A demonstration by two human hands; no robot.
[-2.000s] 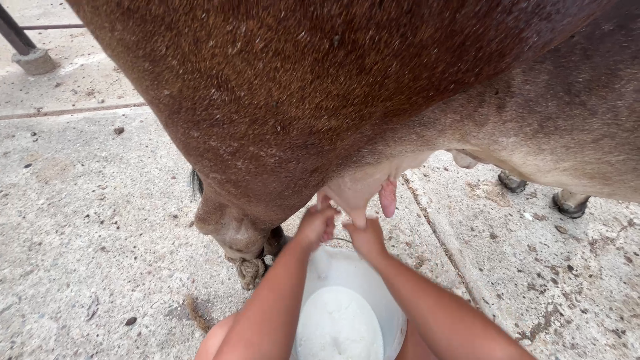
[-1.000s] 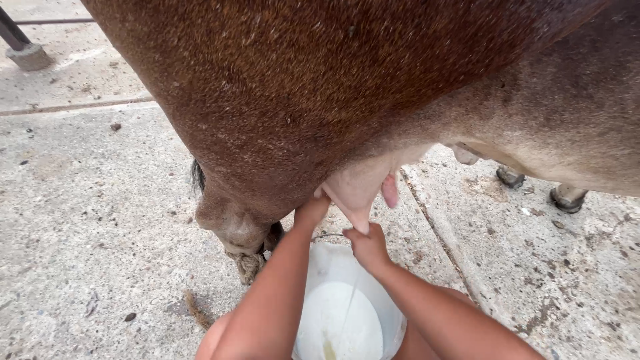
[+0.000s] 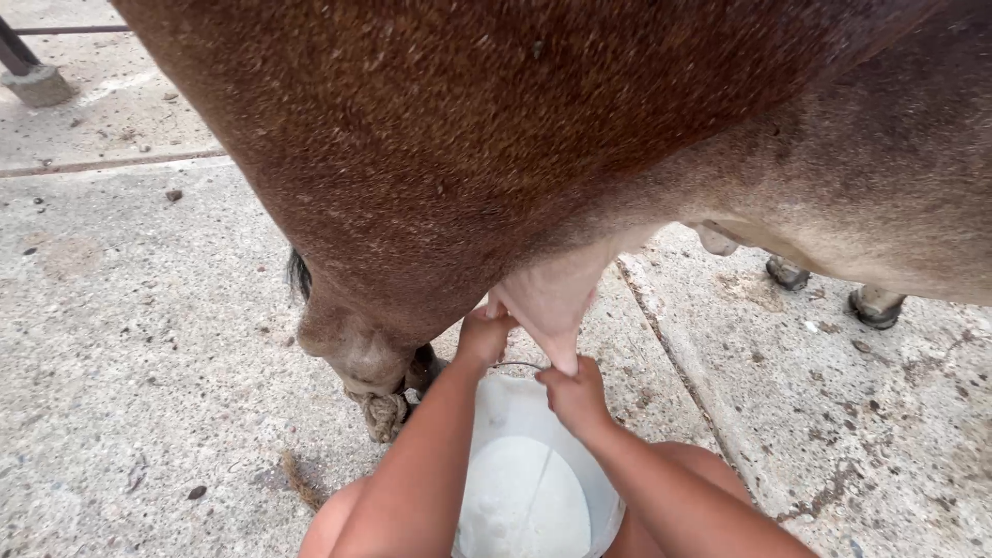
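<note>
A brown cow point(image 3: 434, 139) stands side-on across the view, its pale udder point(image 3: 554, 291) hanging low. My left hand point(image 3: 484, 337) is closed around a rear teat at the udder's left side; its fingers partly hide that teat. Around a front teat, stretched downward, my right hand point(image 3: 573, 391) is closed. Below both hands a white plastic bucket point(image 3: 500, 403) rests between my legs, with white milk point(image 3: 527, 496) in it. A thin stream of milk runs from under my right hand into the bucket.
Rope point(image 3: 384, 415) is tied round the cow's hind legs, below the hock point(image 3: 349, 341). A frayed rope end point(image 3: 298, 480) lies on the concrete floor point(image 3: 155, 372). Two hooves point(image 3: 876, 306) stand at the right. A metal post point(image 3: 15, 50) with a concrete footing is at the upper left.
My right hand has moved down, drawing the front teat and udder with it. The pink teat visible beside the udder earlier is now mostly hidden. Both hands remain at the udder.
</note>
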